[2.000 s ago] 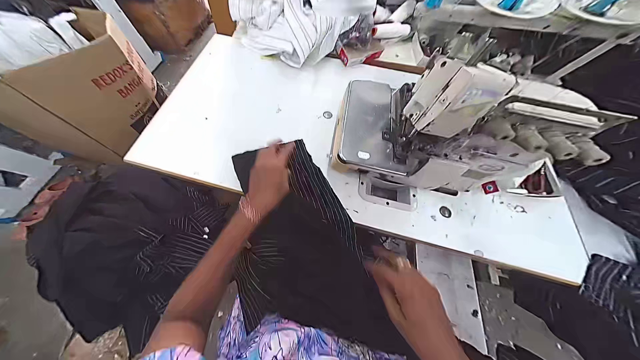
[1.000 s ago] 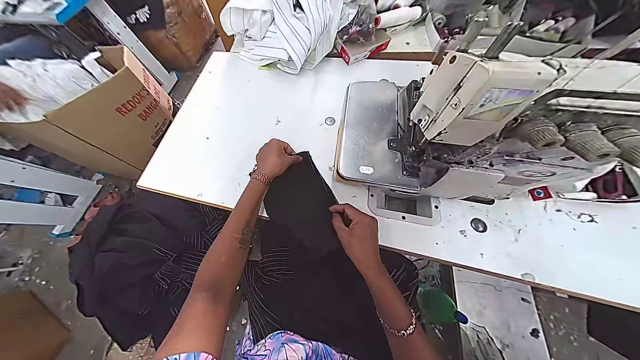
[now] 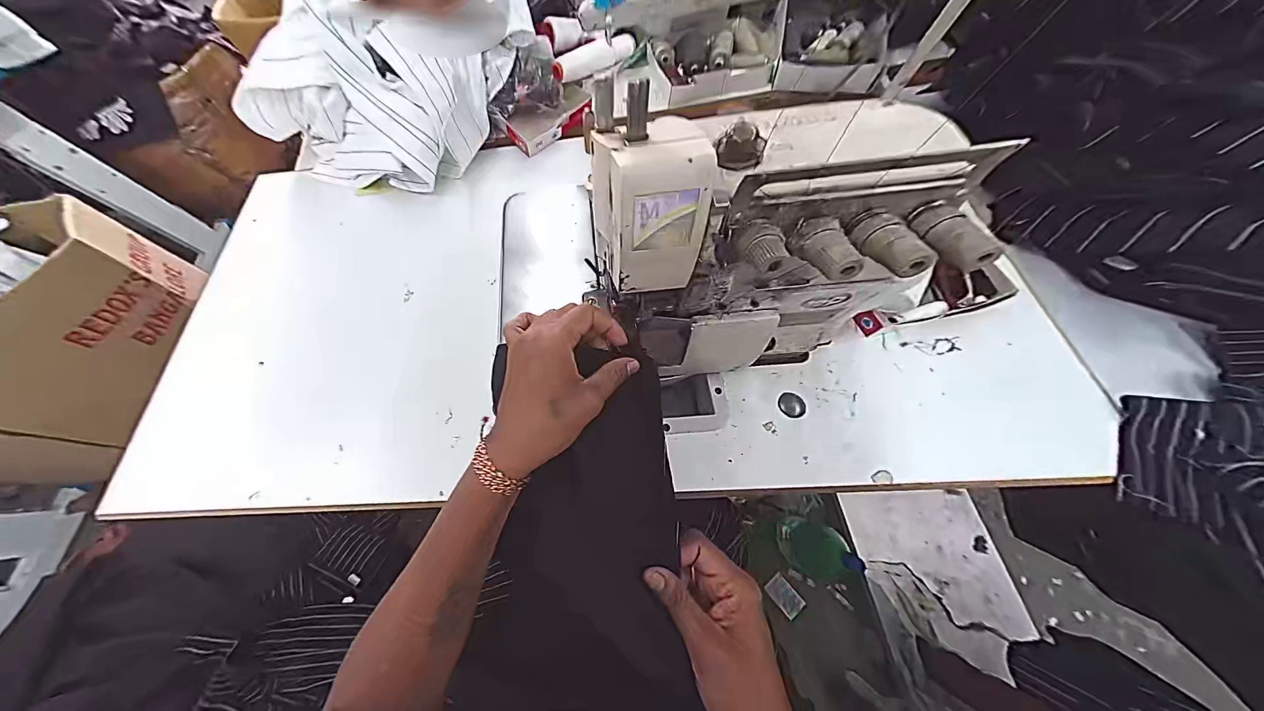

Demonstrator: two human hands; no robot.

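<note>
A piece of black fabric (image 3: 592, 474) runs from my lap over the table's front edge up to the needle area of an overlock sewing machine (image 3: 657, 212). My left hand (image 3: 558, 380) grips the fabric's far end close below the presser foot, thumb and fingers pinching it; the foot itself is partly hidden by my fingers. Lower down, my right hand (image 3: 716, 612) holds the right edge of the same fabric between thumb and fingers, below the table edge.
White striped cloth (image 3: 385, 94) is heaped at the table's back left, beside thread cones (image 3: 592, 57). A cardboard box (image 3: 109, 326) stands left of the white table (image 3: 326, 395). Dark striped garments (image 3: 296, 602) hang below its front edge, and more dark fabric (image 3: 1116, 148) lies at right.
Both hands have moved the black fabric from the table's front part, left of the machine, to the needle area. My right hand is now lower along its edge. The view has shifted.
</note>
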